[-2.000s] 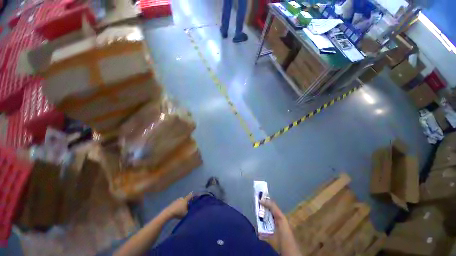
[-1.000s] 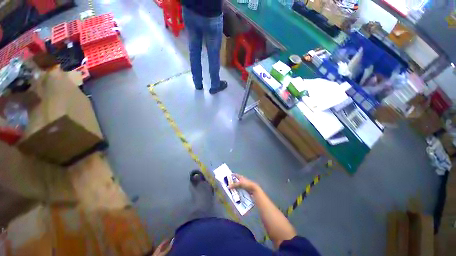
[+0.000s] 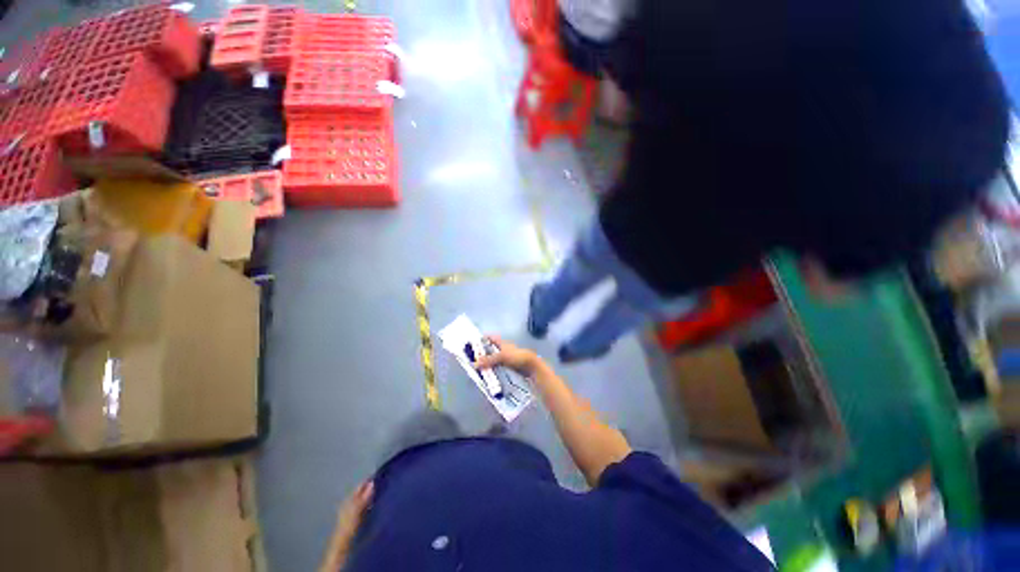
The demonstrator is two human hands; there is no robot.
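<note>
My right hand (image 3: 510, 358) holds a flat white stack (image 3: 512, 400), like a retail box or printed sleeve, in front of my body. A small black part (image 3: 474, 355) lies on top of it under my fingers, with a pale strip beside it. My left hand (image 3: 355, 509) hangs low at my left side, partly covered by my body; I see nothing in it, and its fingers are too blurred to read.
A person in dark top and jeans (image 3: 593, 296) stands close at front right, beside a green-topped bench (image 3: 861, 369). Brown cartons (image 3: 201, 346) stand on the left. Red crates (image 3: 341, 156) are stacked beyond them. Yellow-black tape (image 3: 425, 335) marks the grey floor ahead.
The view has moved forward along the tape. The person now stands much nearer, and the bench has shifted right and closer. My right hand still holds the white stack.
</note>
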